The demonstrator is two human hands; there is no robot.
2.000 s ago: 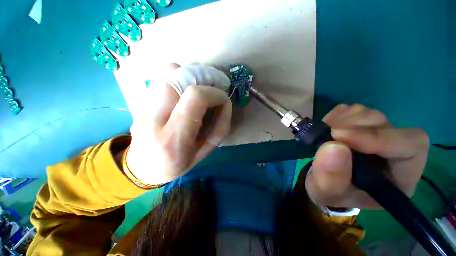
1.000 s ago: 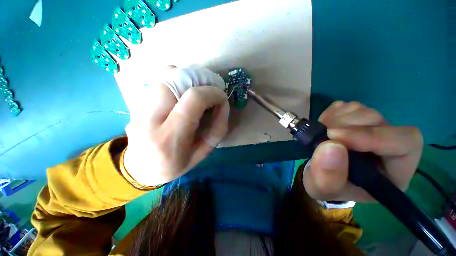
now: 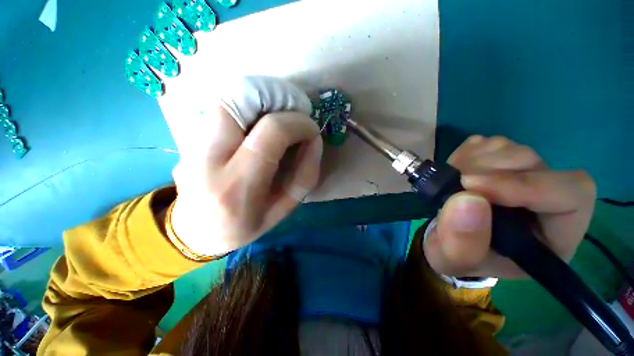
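A small green circuit board with dark and silver components shows beside my left fingertips, over the beige pad. My left hand has white covering on a finger. Its fingers are closed on thin solder wire, whose end reaches the board. Whether these fingers also hold more boards is hidden. My right hand grips the black handle of the soldering iron. The iron's silver barrel points up and left, and its tip is at the board's right edge.
A row of green boards lies at the pad's upper left on the blue-green mat. A narrower green strip and a pale scrap lie at far left. Solder wire trails over the mat. A black cable hangs at right.
The white-covered finger of my left hand has lifted slightly. The iron's tip stays at the board's right edge, and both hands keep their hold. The view has shifted a little.
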